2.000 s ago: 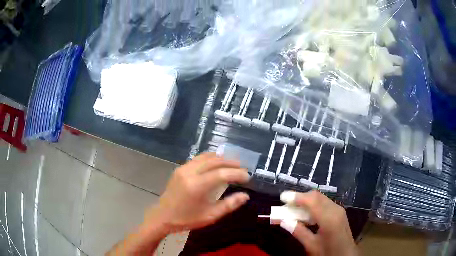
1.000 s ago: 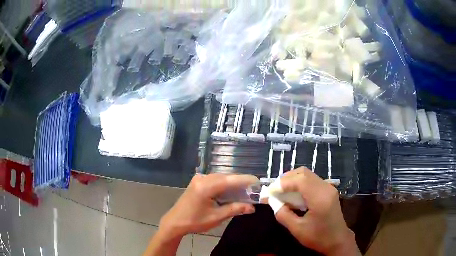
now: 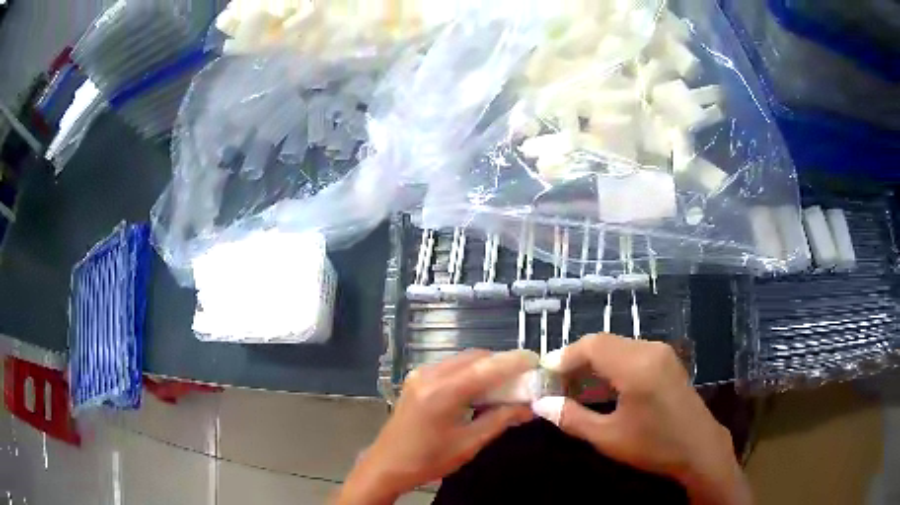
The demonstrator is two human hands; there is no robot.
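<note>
My left hand [image 3: 449, 412] holds a pale translucent sleeve [image 3: 505, 391] between thumb and fingers at the near edge of the tray. My right hand [image 3: 627, 395], with white coverings on thumb and index tips, meets it at the sleeve's right end. The white housing seen earlier in the right fingers is mostly hidden at this joint. Behind the hands is the clear blister tray [image 3: 449, 330] with rows of stemmed parts [image 3: 564, 286]. Some of the front row is hidden by the hands.
White sheets [image 3: 259, 288] are stacked left of the tray, a blue tray [image 3: 107, 321] farther left. Open bags hold translucent sleeves [image 3: 331, 123] and cream pieces [image 3: 617, 108]. A right-hand tray [image 3: 819, 330] bears white housings [image 3: 827, 237]. A red stool [image 3: 39, 396] is at lower left.
The hands have come together, bringing the right hand's white piece to the left hand's translucent sleeve, and now cover more of it. The view has shifted, showing more cream material at the back.
</note>
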